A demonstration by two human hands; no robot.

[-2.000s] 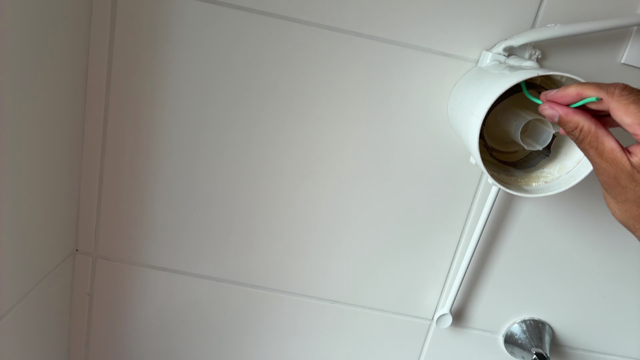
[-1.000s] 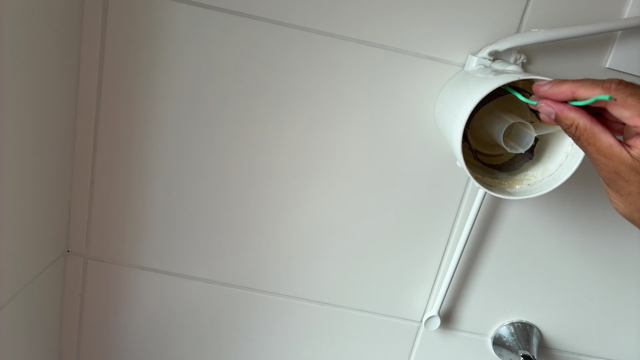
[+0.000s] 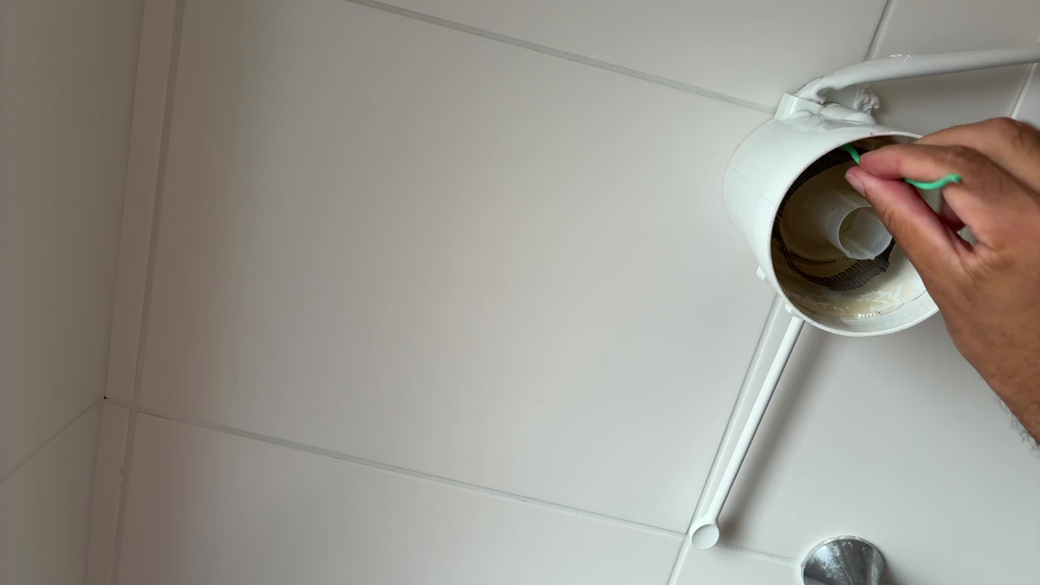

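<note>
A round white plastic housing, apparently an electric shower head without its cover [image 3: 751, 203], is at the upper right with its mouth towards me. Inside sit a translucent plastic tube [image 3: 864, 233] and a dark ribbed ring, with beige residue along the inner wall. My right hand [image 3: 959, 195] pinches a thin green wire [image 3: 934, 183] between thumb and fingertips at the upper rim. One end of the wire reaches into the housing; the other sticks out past my fingers. Fingers partly cover the rim's right side. My left hand is not in view.
A white pipe [image 3: 942, 67] runs right from the top of the housing. Below hangs a slim white rod [image 3: 756, 431] with a round end. A chrome wall fitting [image 3: 843, 561] is at the bottom right. Large pale tiles [image 3: 455, 268] cover the wall, with a corner at left.
The ribbed ring inside the housing shows more plainly than before. My right hand keeps its pinch on the green wire, and less wire shows beyond my fingertips on the housing side.
</note>
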